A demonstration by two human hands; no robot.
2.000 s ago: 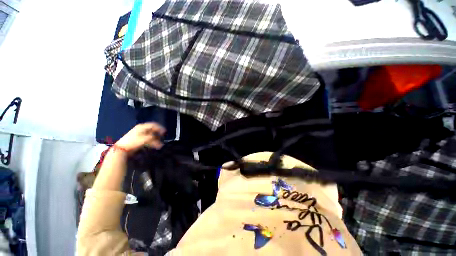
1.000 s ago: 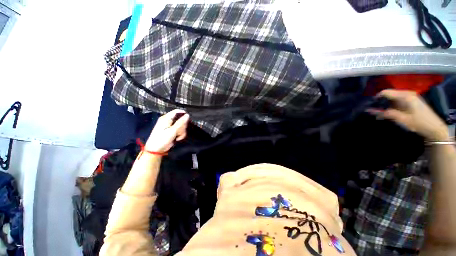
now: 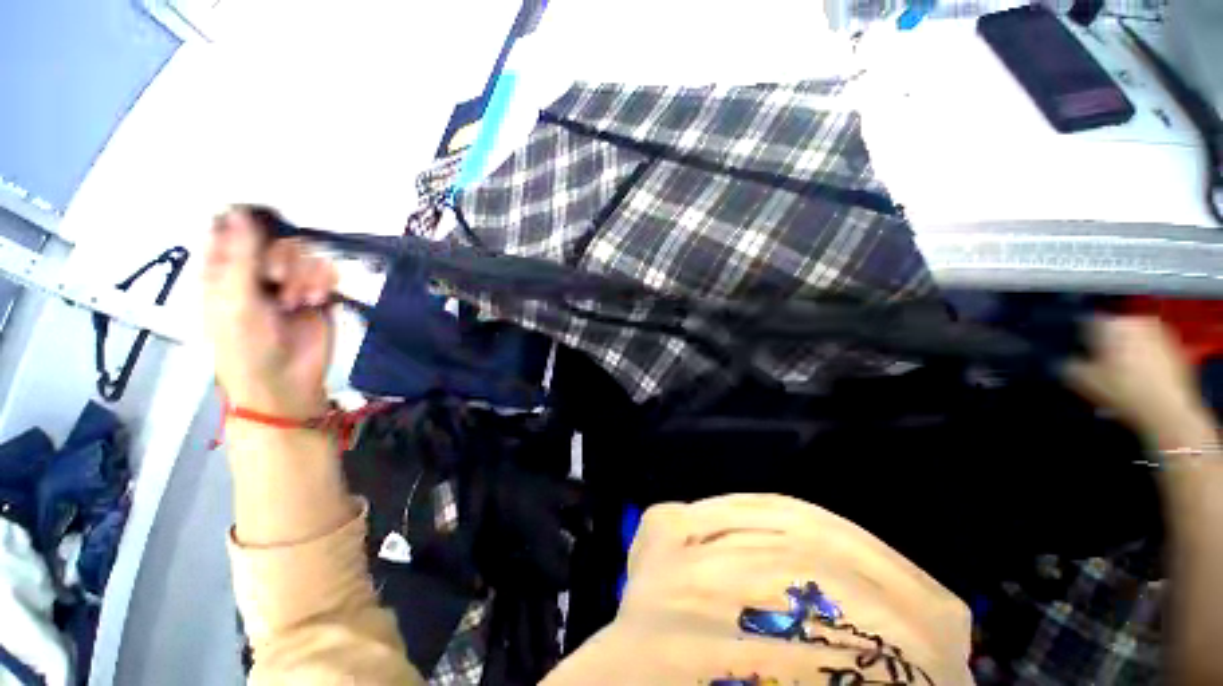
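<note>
My left hand [image 3: 275,302], blurred, is closed on one end of a long black fabric strip [image 3: 577,282] at the left. My right hand [image 3: 1140,375], also blurred, holds the strip's other part at the right. The strip is stretched across in front of me, above the lap and over the near part of a plaid panel [image 3: 751,201]. The panel lies on the white table with narrow black strips across it. Its near edge hangs toward my lap.
A smartphone [image 3: 1056,67] lies on the table at the upper right, with black shears [image 3: 1187,107] beside it. A tape measure [image 3: 1073,251] runs along the front edge. Dark and plaid cloth [image 3: 1093,623] is piled on both sides. Red cloth [image 3: 1187,328] shows at the right.
My left hand has moved left and up, drawing the black strip out across the panel. My right hand, out of view at first, holds the strip at the right. The view has shifted.
</note>
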